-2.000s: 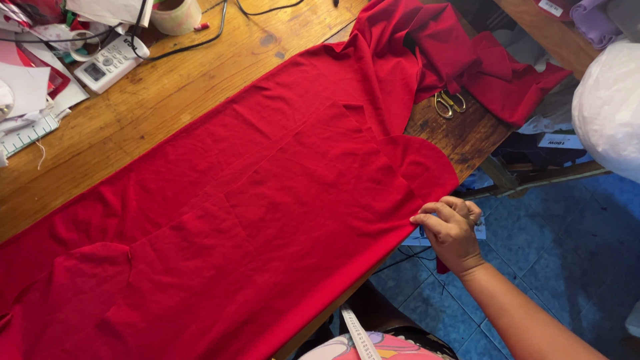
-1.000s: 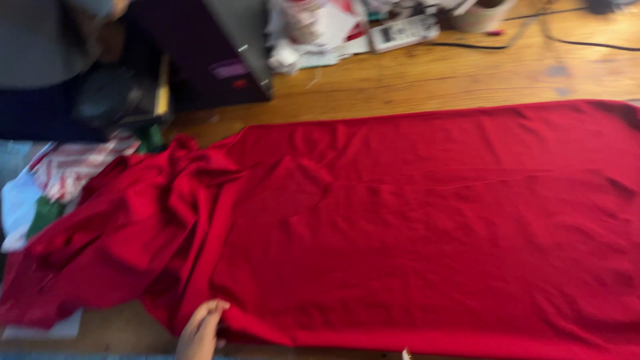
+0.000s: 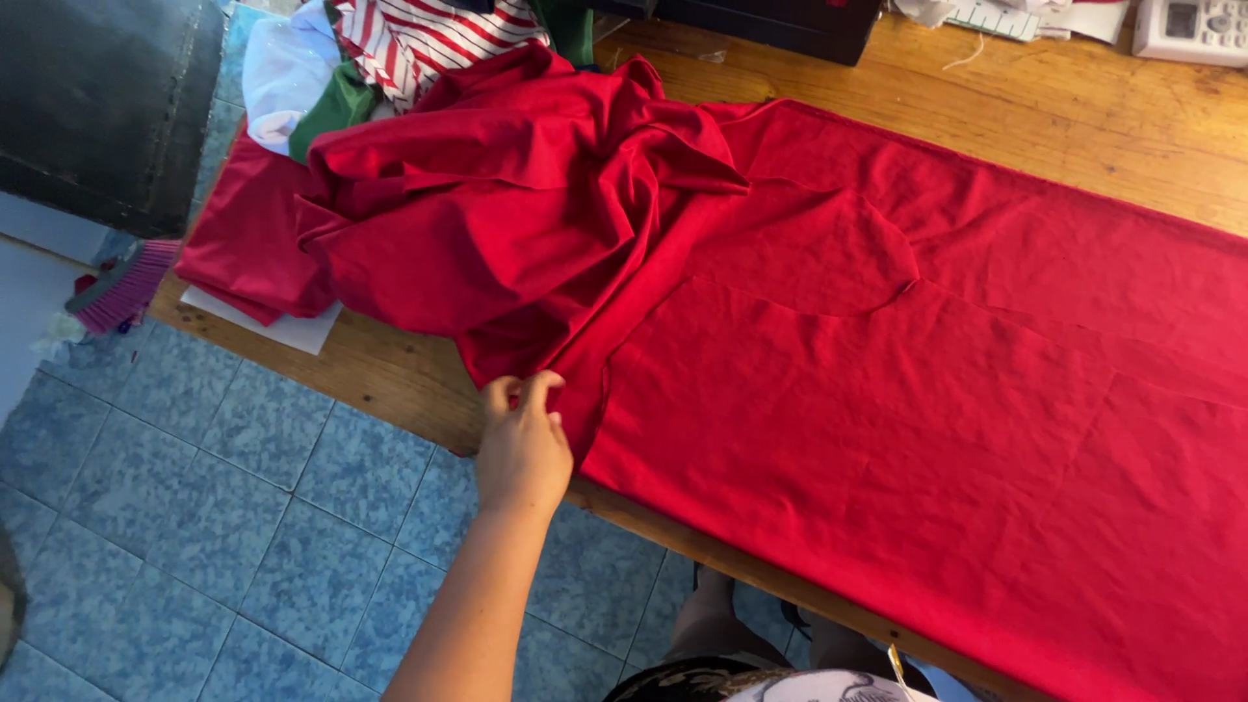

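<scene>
Red fabric (image 3: 858, 409) lies spread over the wooden table (image 3: 1092, 117), with visible piece outlines on its surface and a bunched heap (image 3: 468, 205) toward the left end. At the front table edge my left hand (image 3: 526, 439) touches the fabric just below the heap, fingers bent; whether it pinches the cloth cannot be told. My right hand is out of view.
White, green and striped cloths (image 3: 429, 44) lie behind the heap. A dark box (image 3: 780, 24) and a white remote control (image 3: 1189, 31) are at the back. White paper (image 3: 263, 317) pokes out at the left table end, near a purple broom (image 3: 127, 283) on the blue tiled floor.
The view has swung to the left end of the table. My right hand, seen at the cloth's right end two seconds ago, has left the view; my left hand has come into it.
</scene>
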